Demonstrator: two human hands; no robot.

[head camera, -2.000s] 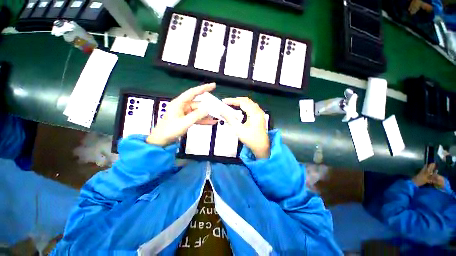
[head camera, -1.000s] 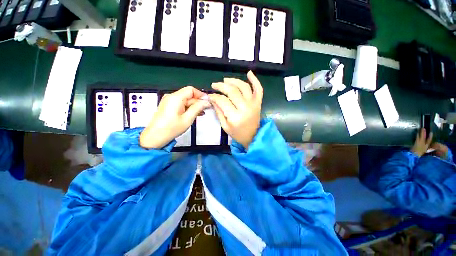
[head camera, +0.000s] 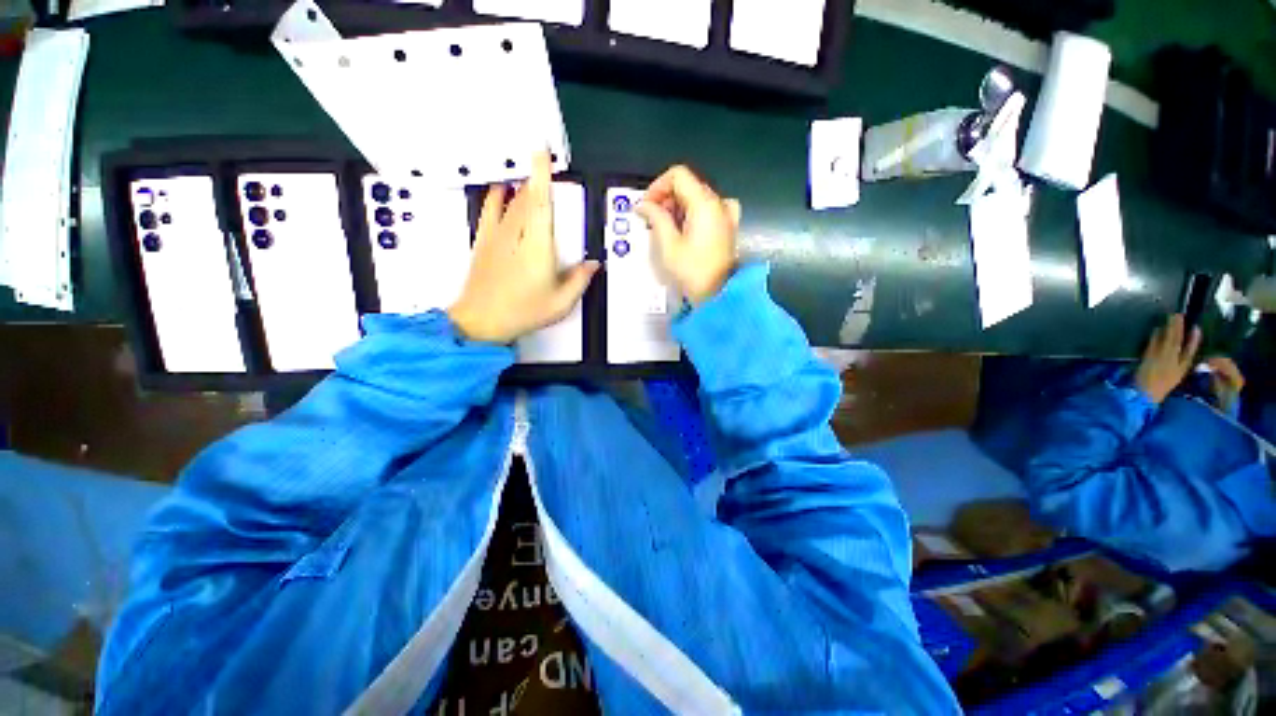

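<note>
The near black tray (head camera: 367, 367) holds several white phone backs in slots, camera circles at the far end. My right hand (head camera: 694, 235) is over the rightmost phone back (head camera: 641, 315), fingertips pinched together at its camera circles; any small piece between them is too small to tell. My left hand (head camera: 525, 266) lies over the slot beside it, fingers stretched away from me, at the lower edge of a white sheet (head camera: 448, 105) with dark dots. The sheet stands beyond the tray, one end curled. Whether the left fingers clamp the sheet is not clear.
Another tray (head camera: 672, 67) of phone backs lies beyond. Long white strips (head camera: 42, 168) are at the left. On the right are a small white card (head camera: 835, 161), a clear item (head camera: 919, 143), a white block (head camera: 1068, 112) and loose slips (head camera: 1002, 259). Another person's hands (head camera: 1168, 361) show far right.
My hands have parted from each other. The right moved down to the rightmost phone back, the left over the neighbouring slot. The dotted sheet now shows spread out. The view has shifted closer and rightward.
</note>
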